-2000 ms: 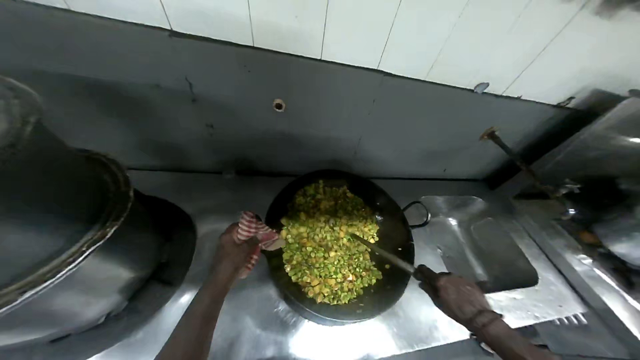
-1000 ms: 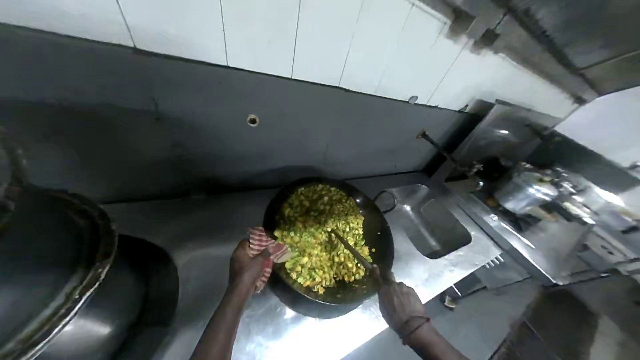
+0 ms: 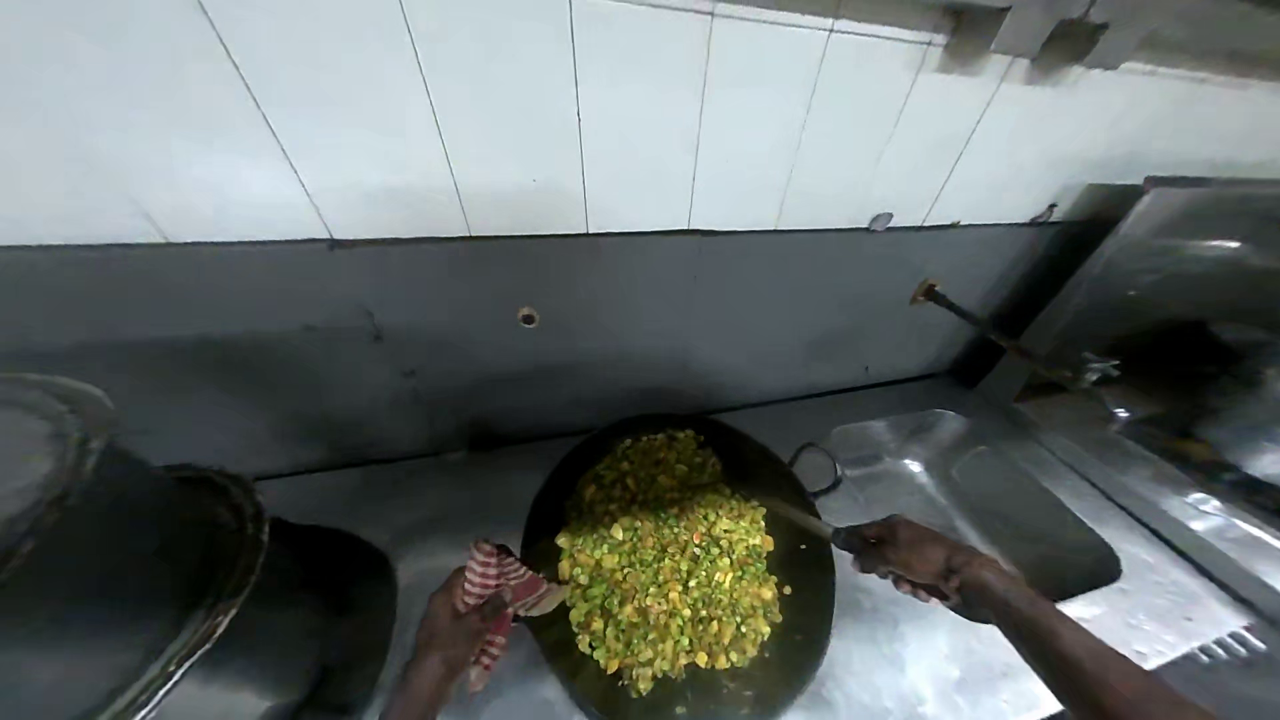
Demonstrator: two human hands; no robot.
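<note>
A wide dark wok (image 3: 800, 640) full of chopped yellow and green vegetables (image 3: 670, 570) stands on the steel counter. At its left rim my left hand (image 3: 455, 620) grips a red-and-white checked cloth (image 3: 500, 590), which touches the rim and hides any handle there. My right hand (image 3: 905, 560) is closed around the dark handle of a metal turner (image 3: 795, 515), right of the wok. The turner's far end is hidden in the vegetables. A ring handle (image 3: 820, 470) on the wok's upper right side is not held.
Large metal pots (image 3: 230, 560) stand at the left. Right of the wok is a sink basin (image 3: 1030, 510) sunk into the steel counter (image 3: 450, 510). A pipe (image 3: 1000, 340) with a tap sticks out from the wall, and metal equipment (image 3: 1180, 280) stands at the far right.
The turner has shifted within the vegetables, toward the wok's upper right part, with my right hand still on its handle. My left hand stays with the cloth at the left rim. The view has swung.
</note>
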